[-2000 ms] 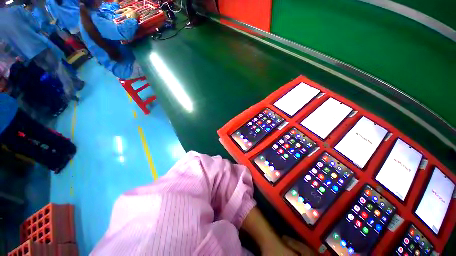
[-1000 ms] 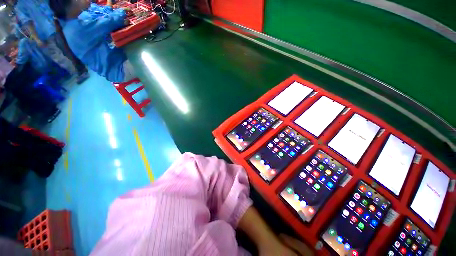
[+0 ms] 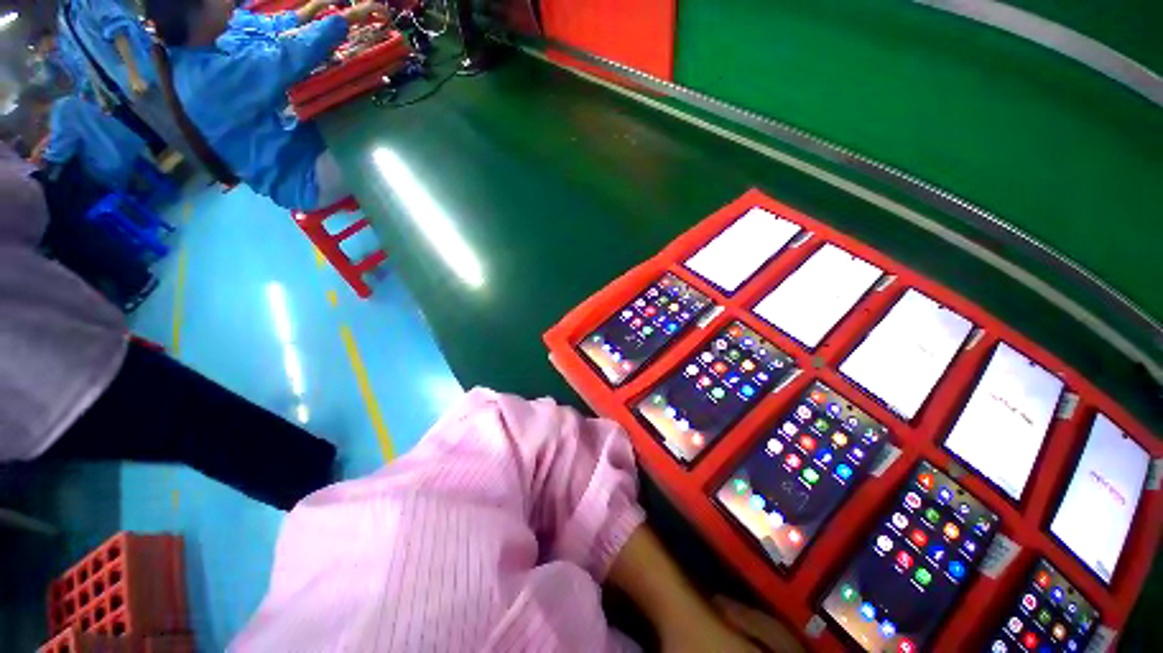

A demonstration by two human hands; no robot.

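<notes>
A red phone tray (image 3: 599, 378) lies on the dark green bench top at the right, with two rows of smartphones in its slots. The far row shows white screens (image 3: 818, 295), some with faint text in the middle. The near row shows home screens (image 3: 806, 471) with coloured icons; its nearest phone is cut off by the bottom edge. Small white labels sit beside several phones. My left hand (image 3: 753, 625) is at the bottom edge beside the tray's near side, mostly cut off, so its fingers and any hold are hidden. My right hand is out of the picture.
Green bench top (image 3: 536, 191) with a metal rail and green panel (image 3: 893, 96) behind. At the upper left, a person in blue (image 3: 249, 109) works at red trays (image 3: 351, 77) near a red stool (image 3: 342, 245). Another person's dark trouser leg (image 3: 211, 415) crosses the aisle. Red crates (image 3: 121, 593) stand lower left.
A person in a pale top and dark trousers has come into view at the left. The camera view has shifted slightly. The tray's phones and my left arm look unchanged.
</notes>
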